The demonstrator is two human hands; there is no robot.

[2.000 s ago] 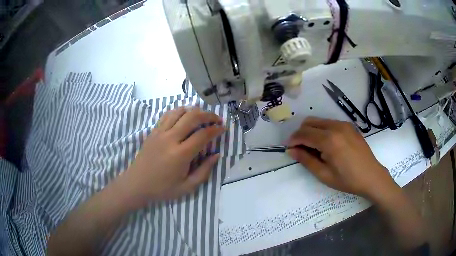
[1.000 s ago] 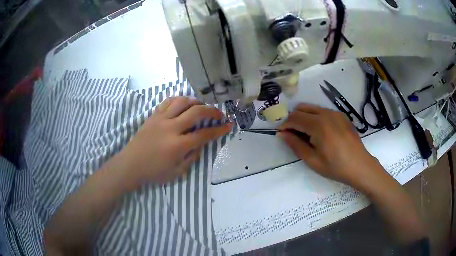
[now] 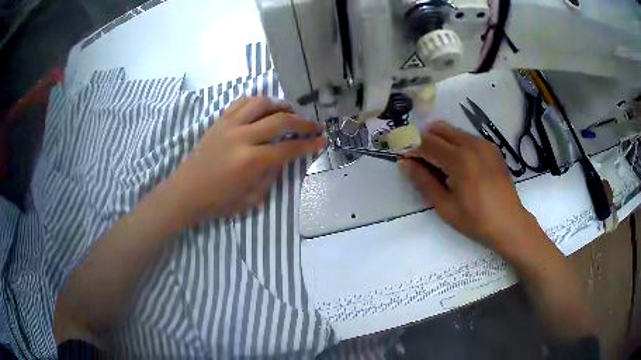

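Observation:
The white and grey-blue striped fabric (image 3: 270, 246) covers the left of the table and hangs over the front edge. My left hand (image 3: 246, 151) lies on it, thumb and index fingertips together at its edge beside the presser foot (image 3: 336, 133); whether they pinch the cloth is hard to tell. My right hand (image 3: 464, 179) holds the silver tweezers (image 3: 376, 153) between thumb and fingers, their tips pointing left at the presser foot. The exact contact of the tips is too small to tell. The sewing machine head (image 3: 351, 56) stands above.
Thread snips (image 3: 492, 133), fabric shears (image 3: 538, 133) and a black-handled long tool (image 3: 594, 186) lie right of my right hand. A printed ruler scale (image 3: 422, 285) runs along the front edge. Something red (image 3: 35, 91) shows at the far left. More striped cloth (image 3: 21, 281) is at the lower left.
The tweezers have moved up and left to the presser foot, with my right hand. My left hand has moved toward the foot with the fabric edge. The view has shifted slightly.

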